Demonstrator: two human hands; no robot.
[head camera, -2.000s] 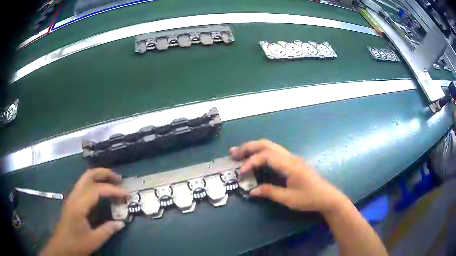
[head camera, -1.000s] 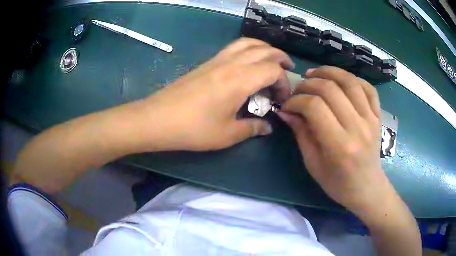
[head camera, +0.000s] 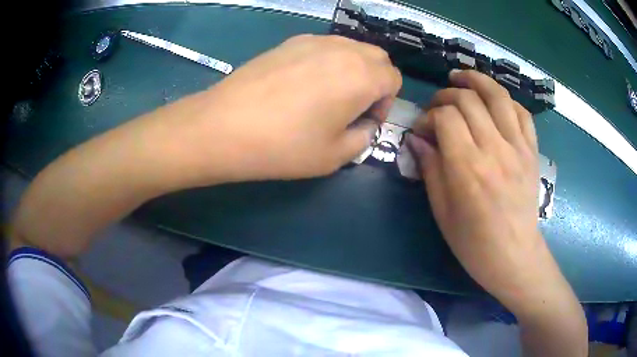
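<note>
A flat silver-grey fixture strip (head camera: 401, 114) lies on the dark green surface, mostly hidden under my two hands. A small silver and black round part (head camera: 385, 148) shows in it between my hands. The strip's right end shows beyond my right hand. My left hand (head camera: 328, 104) is over the left part of the strip, with its thumb and fingertips bent together at the metal. My right hand (head camera: 471, 160) is over the middle, its fingertips on the strip just right of the round part. The hands hide whether they grip anything small.
A dark notched block (head camera: 447, 56) stands just beyond the strip. Tweezers (head camera: 178, 51) lie at the upper left, near a loose silver oval part (head camera: 90, 87) and a dark round item (head camera: 104, 45). Another silver strip (head camera: 583, 26) is at the upper right.
The view has turned and moved closer since the oldest frame. Since one second ago, my left hand's fingers have closed in and moved slightly up, and the round part between the hands has come into sight.
</note>
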